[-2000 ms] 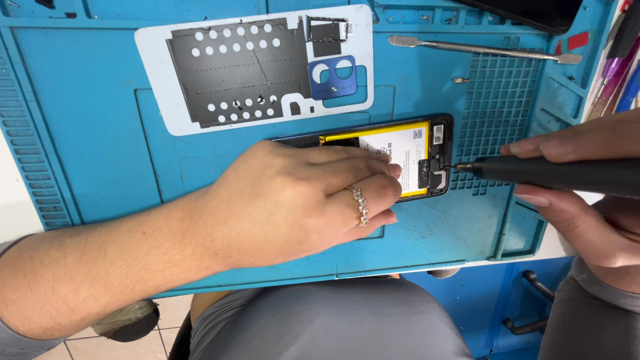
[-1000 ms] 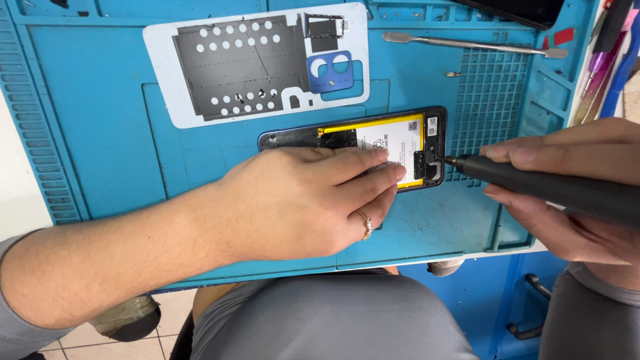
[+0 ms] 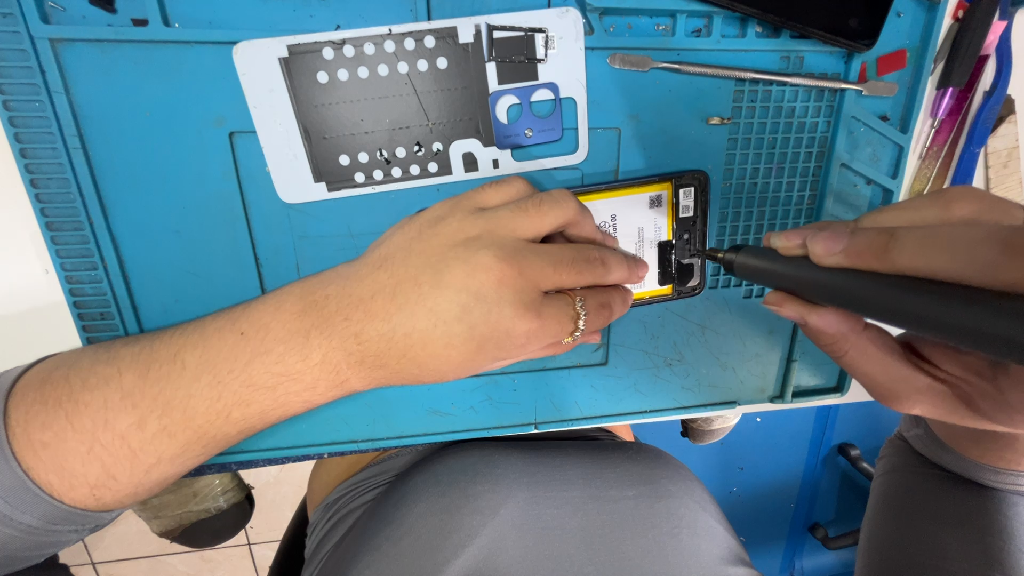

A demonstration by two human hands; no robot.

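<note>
An opened smartphone (image 3: 690,232) lies on the blue silicone repair mat, its yellow-edged white battery (image 3: 628,216) exposed. My left hand (image 3: 512,272), with a ring on one finger, rests flat over the phone and covers its left part; the fingertips press on the battery. My right hand (image 3: 888,296) grips a black pen-shaped screwdriver (image 3: 864,292) from the right. The screwdriver's tip is at the black end piece of the phone, near its right edge; whether it touches a screw cannot be told.
Above lies a pale phone back panel (image 3: 264,120) with a blue camera cover (image 3: 524,136) and a SIM tray (image 3: 516,44) on it. A metal spudger (image 3: 752,74) and a small metal piece (image 3: 718,121) lie on the mat (image 3: 448,400). A dark phone (image 3: 832,18) and several tools (image 3: 952,88) are at the right.
The screwdriver's tip has moved from beside the phone's lower right part to slightly higher along its right end. My left hand stays on the phone. The view has shifted slightly.
</note>
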